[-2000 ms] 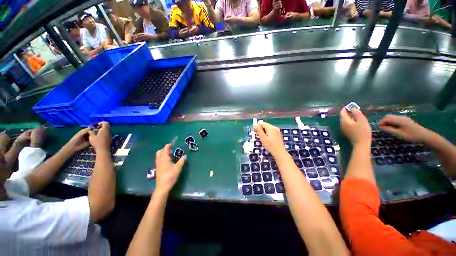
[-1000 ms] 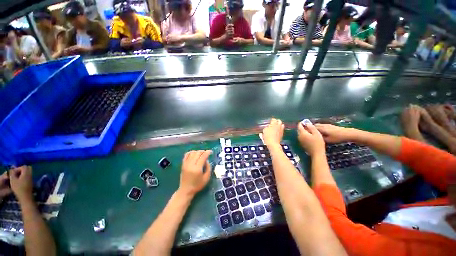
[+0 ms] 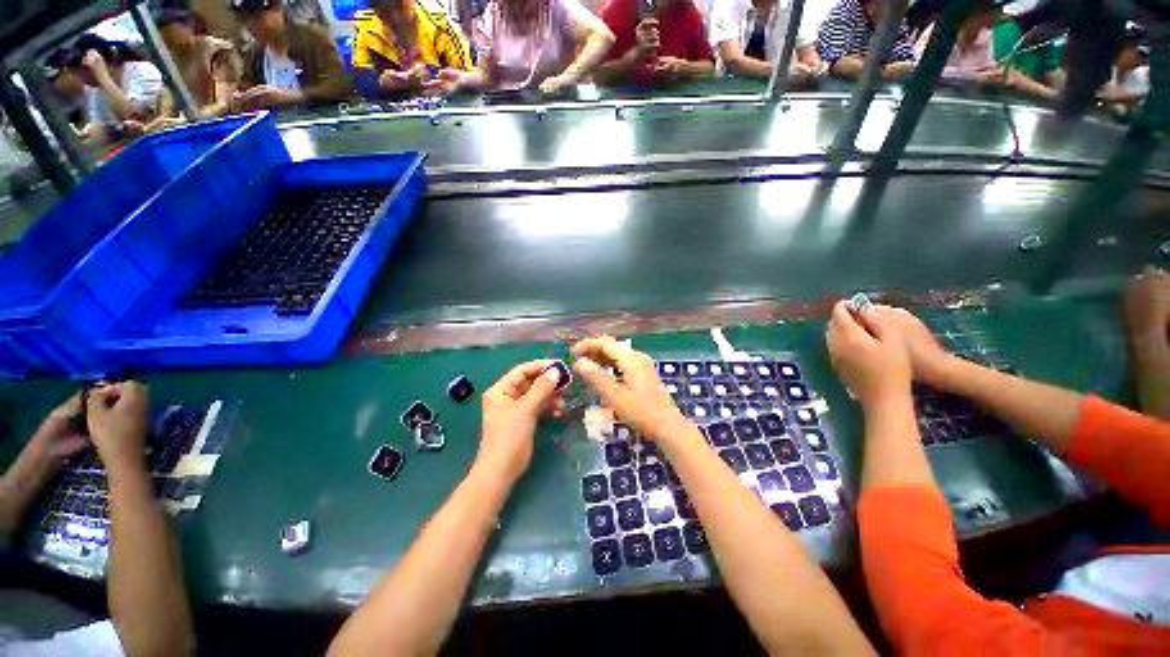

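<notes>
My left hand (image 3: 513,404) is in the middle of the view, its fingertips closed on a small square unit (image 3: 557,374) with a black face and pale edge. My right hand (image 3: 629,385) is just right of it, fingers bent near the unit; whether it holds anything is too small to tell. The clear carrier sheet (image 3: 699,524) with rows of black square pads lies on the bench under and right of my right hand. Several loose square units (image 3: 386,462) lie on the green bench left of my left hand.
Blue bins (image 3: 231,349), one filled with rows of black pieces, stand at left. A single pale unit (image 3: 295,537) lies near the front edge. The dark green conveyor (image 3: 616,257) runs behind the bench. Neighbours' hands (image 3: 885,347) work at both sides; people sit opposite.
My left hand has risen to chest-centre with a unit now showing in its fingertips. My right hand has moved left from the sheet's top edge to meet it. The camera view has also shifted.
</notes>
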